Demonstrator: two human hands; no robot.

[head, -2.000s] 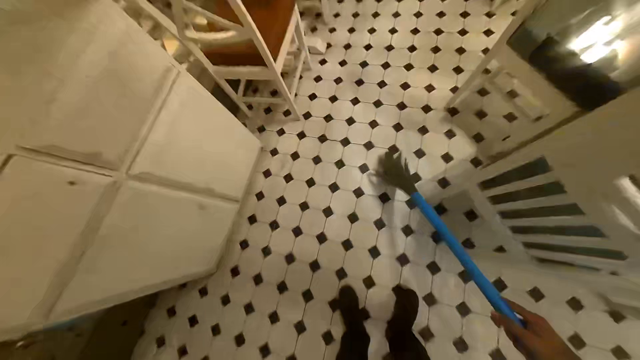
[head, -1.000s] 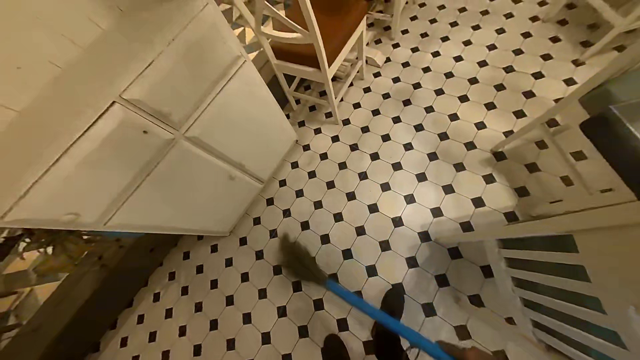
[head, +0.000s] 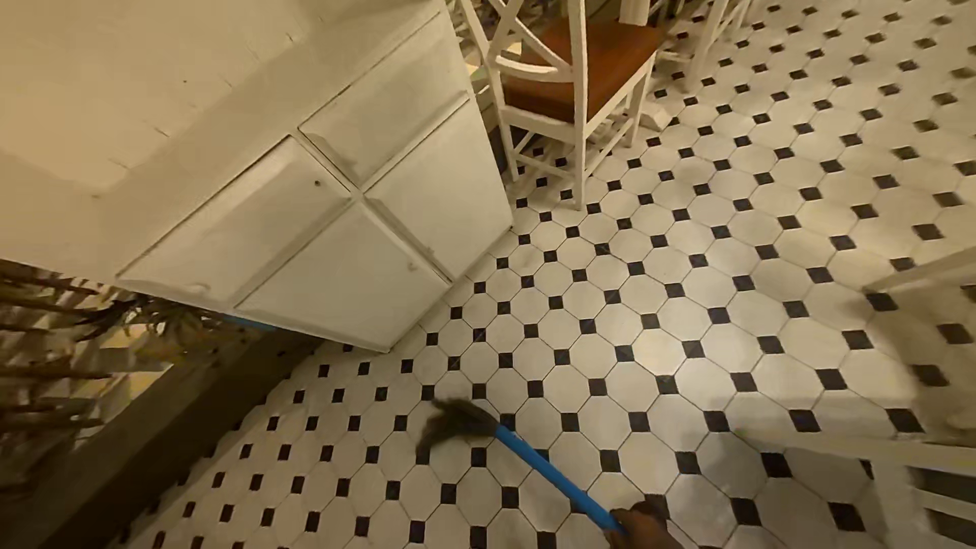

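A broom with dark bristles [head: 460,425] and a blue handle [head: 555,476] lies at a slant over the white tiled floor [head: 534,366] with small black diamonds. At the bottom edge my right hand [head: 639,526] is closed around the blue handle, and only part of the hand shows. The bristle head is blurred and points left, close to the floor. My left hand is out of the frame.
White cabinets [head: 343,259] stand at the upper left. Past them is a white wooden chair with a brown seat [head: 583,69]. White slatted furniture [head: 915,457] is at the lower right. A dark beam [head: 175,435] runs along the lower left.
The broom head has moved left across the floor, toward the cabinet side, since the earliest frame. My shoes, visible earlier, are no longer plainly in view. The view has shifted left.
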